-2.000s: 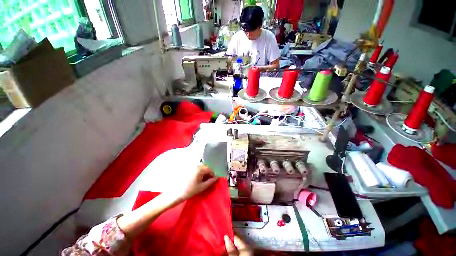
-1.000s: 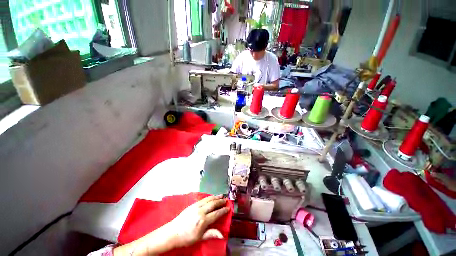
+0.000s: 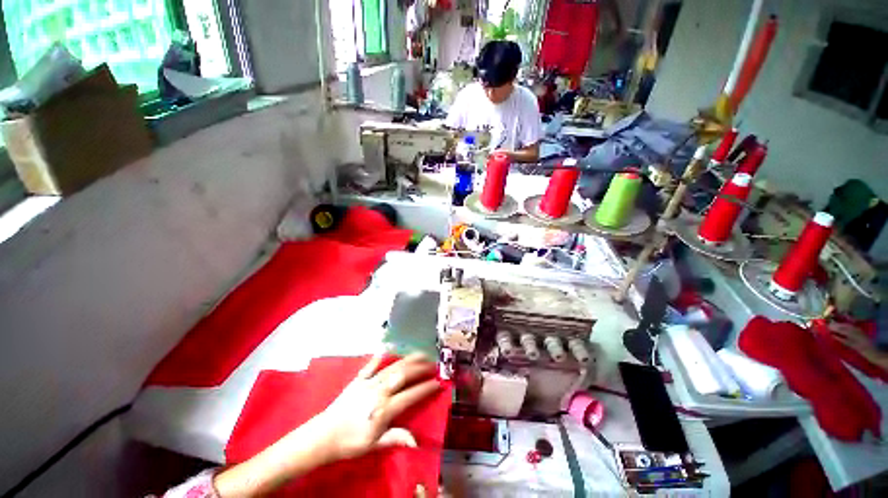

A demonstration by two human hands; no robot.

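A red fabric panel (image 3: 282, 409) lies on the white table left of the overlock machine (image 3: 536, 326), its right edge beside the presser foot area (image 3: 446, 368). My left hand (image 3: 375, 409) rests flat on the panel near that edge, fingers spread, just left of and below the foot. A small skin-coloured patch, seemingly a fingertip of my right hand (image 3: 423, 491), shows at the bottom edge; the rest is cut off. The grey-green cloth plate (image 3: 413, 323) shows beyond the fabric.
More red fabric (image 3: 282, 302) lies along the wall. Red cones (image 3: 559, 190) and a green cone (image 3: 617, 201) stand behind. A black flat object (image 3: 652, 407), pink roll (image 3: 585, 409) and small-parts tray (image 3: 662, 469) lie right. A person sits opposite; another person's hand (image 3: 862, 345) shows far right.
My left hand went from bent fingers at the fabric's upper edge to lying flat on it. My right hand, at the lower edge earliest, was out of view, then a fingertip shows. Another person's hand appeared far right.
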